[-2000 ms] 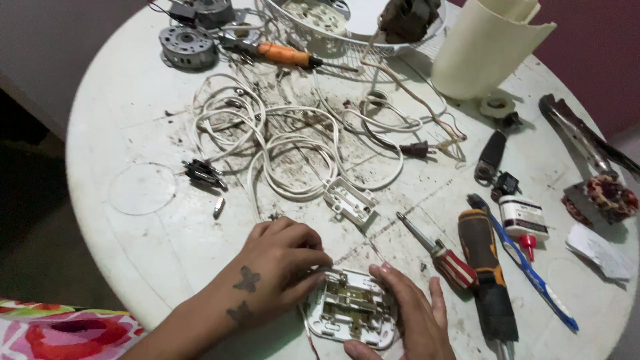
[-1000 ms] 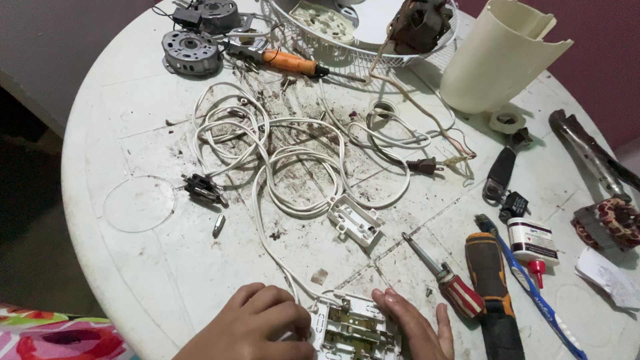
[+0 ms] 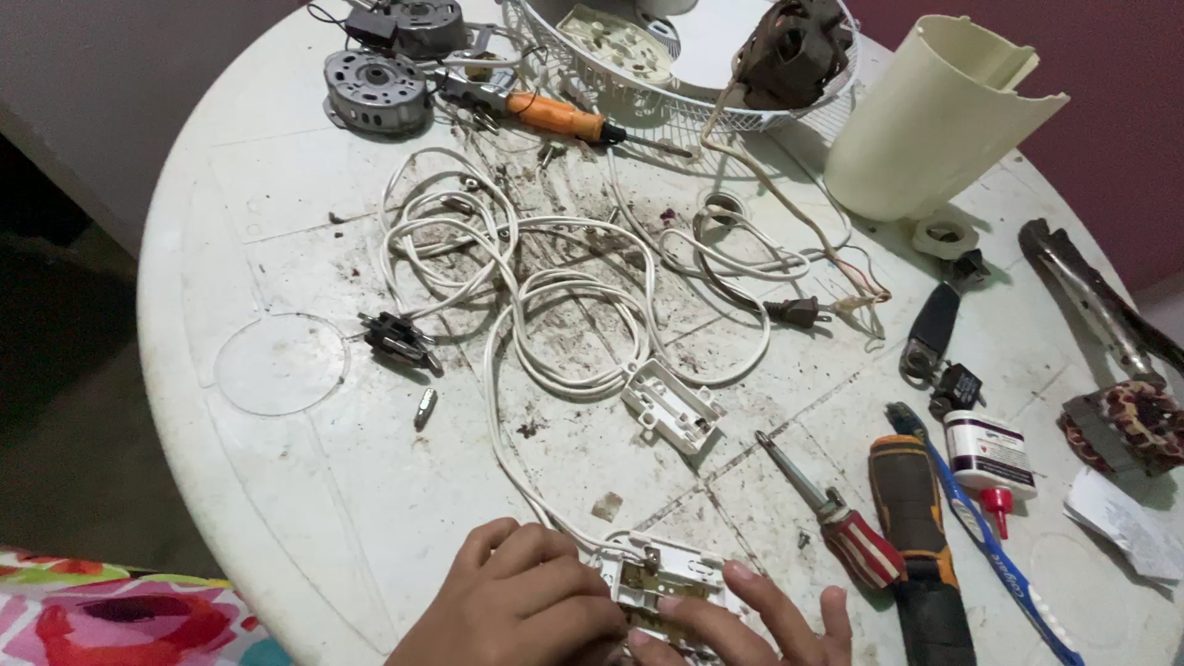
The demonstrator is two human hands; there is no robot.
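At the bottom edge, a white plastic housing [image 3: 680,573] with metal contact strips inside lies between my hands. My left hand [image 3: 523,597] has its fingers curled on the housing's left side, where a white two-wire cord [image 3: 495,398] enters. My right hand [image 3: 754,620] rests its fingertips on the housing's right and lower part, fingers spread. Whether either one grips it firmly is hard to see. Above lies a smaller white plastic housing part [image 3: 673,407]. A screwdriver with a red and white handle [image 3: 860,546] lies right of my right hand.
Around the coiled cord lie a black plug part [image 3: 400,342], a screwdriver bit [image 3: 425,408] and dirt. Farther back are an orange-handled tool [image 3: 555,116], metal motor housings [image 3: 377,91] and a white fan grille [image 3: 689,118]. A toothbrush [image 3: 980,532] and a glue bottle [image 3: 990,453] lie right.
The left hand has drawn down and its fingers have curled more at the housing. The right hand's fingers have moved in over the housing. The view has shifted somewhat.
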